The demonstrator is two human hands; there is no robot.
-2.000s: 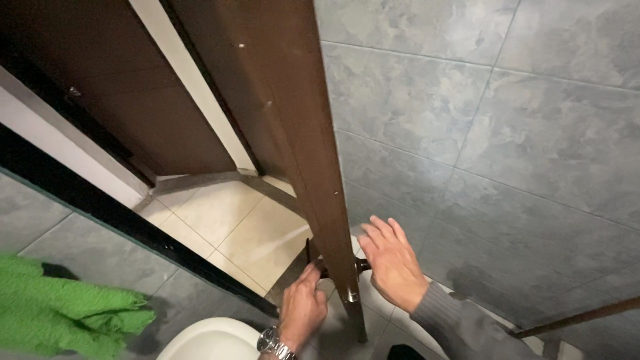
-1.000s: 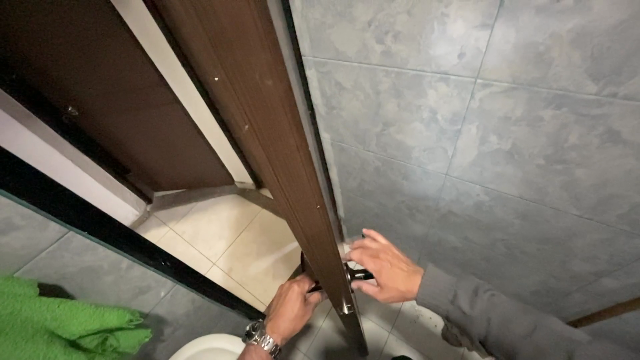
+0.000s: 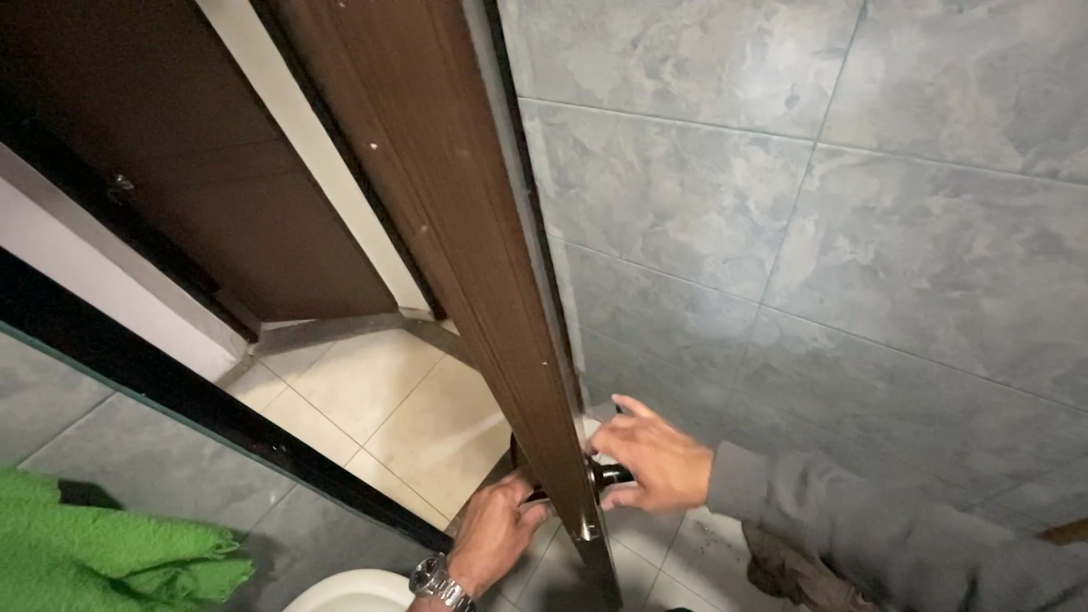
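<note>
A brown door stands edge-on through the middle of the view, with a metal latch low on its edge. My left hand, with a metal wristwatch at the wrist, has its fingers on a dark handle on the door's left side. My right hand, in a grey sleeve, is curled around a dark door knob or handle on the right side, its index finger raised. The door partly hides the left fingertips.
A green towel hangs at lower left beside the black door frame. The rim of a white fixture shows at the bottom. Grey wall tiles rise on the right. Another brown door stands beyond the beige floor.
My right hand has gone from raised, spread fingers beside the door to curled fingers around the dark handle. My left hand stays by the handle on its side.
</note>
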